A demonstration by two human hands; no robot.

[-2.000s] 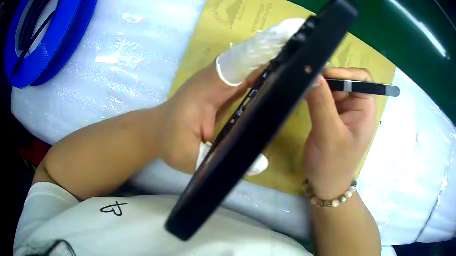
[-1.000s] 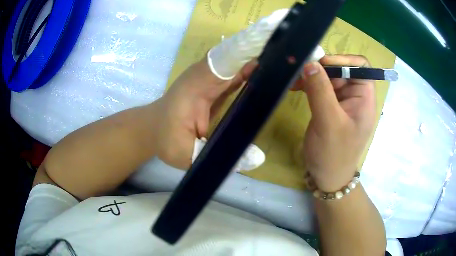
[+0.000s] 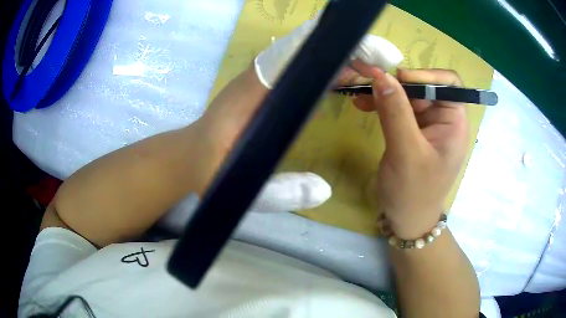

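A black phone middle frame (image 3: 267, 143) is seen edge-on as a thick dark bar, tilted from lower left to upper right and close to the camera. My left hand (image 3: 233, 124), with white finger cots, holds it from behind; the frame hides part of the palm and fingers. My right hand (image 3: 416, 136) holds dark tweezers (image 3: 456, 94) between thumb and fingers, the pale end pointing right. The tweezers' tip lies just right of the frame, near my left fingertips. I cannot tell whether the tip carries anything. The frame's inner side is hidden.
Yellow paper (image 3: 347, 186) with faint printed logos lies under my hands on a white wrapped surface (image 3: 158, 81). A blue reel (image 3: 84, 56) with a thin dark item across it is at the upper left. A green glossy surface (image 3: 496, 43) is at the upper right.
The frame has shifted left and turned, so its inner edge no longer shows. More of the left finger cots and the tweezers' dark tip now show. My right hand has hardly moved.
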